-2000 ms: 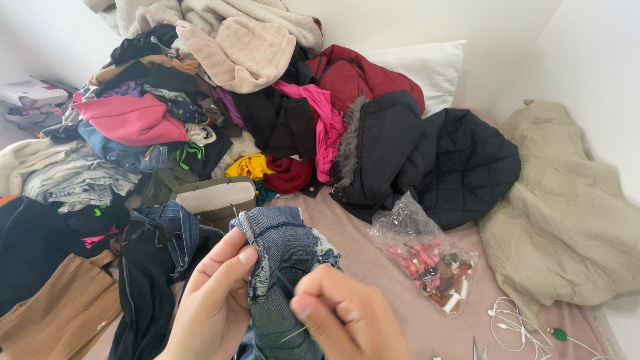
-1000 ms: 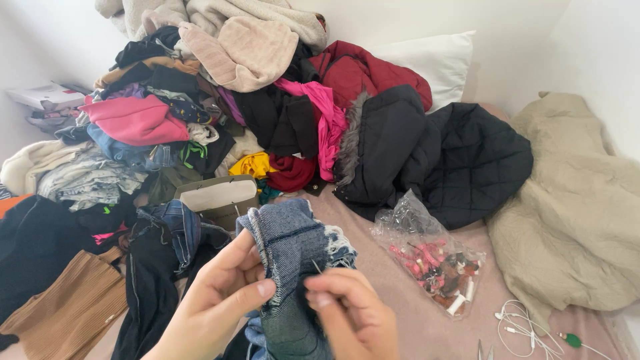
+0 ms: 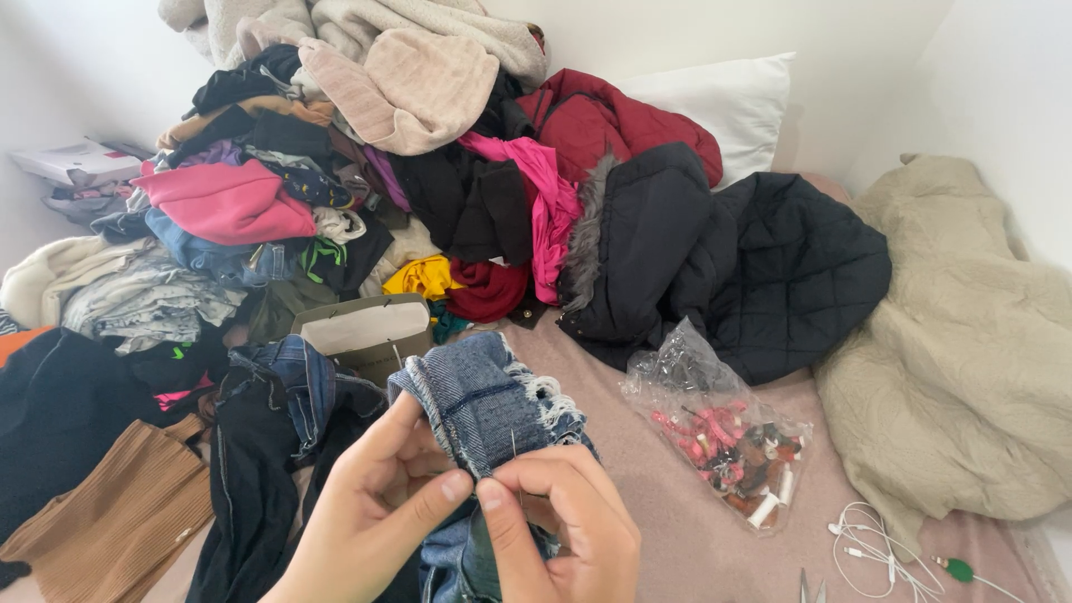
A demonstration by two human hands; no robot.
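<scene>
A piece of blue denim with frayed white threads (image 3: pixel 494 394) is between my hands, with a line of dark stitching across it. My left hand (image 3: pixel 385 494) pinches its folded edge seam between thumb and fingers. Close beside it, my right hand (image 3: pixel 561 519) has thumb and forefinger together at the same seam. A thin sewing needle (image 3: pixel 513 442) stands up at the right fingertips; its lower part is partly hidden by the fingers. More of the denim hangs below, behind the right hand.
A clear plastic bag of thread spools (image 3: pixel 729 444) lies on the pink bedding (image 3: pixel 662 536). Scissors (image 3: pixel 811 588) and white earphones (image 3: pixel 875 544) are at the lower right. Behind are a small open box (image 3: pixel 364 331), a clothes pile (image 3: pixel 226 201) and a black fur-trimmed jacket (image 3: pixel 653 226).
My right hand has moved in to the seam beside my left thumb; a second ago it was farther right on the denim. The dark stitching now shows across the cloth.
</scene>
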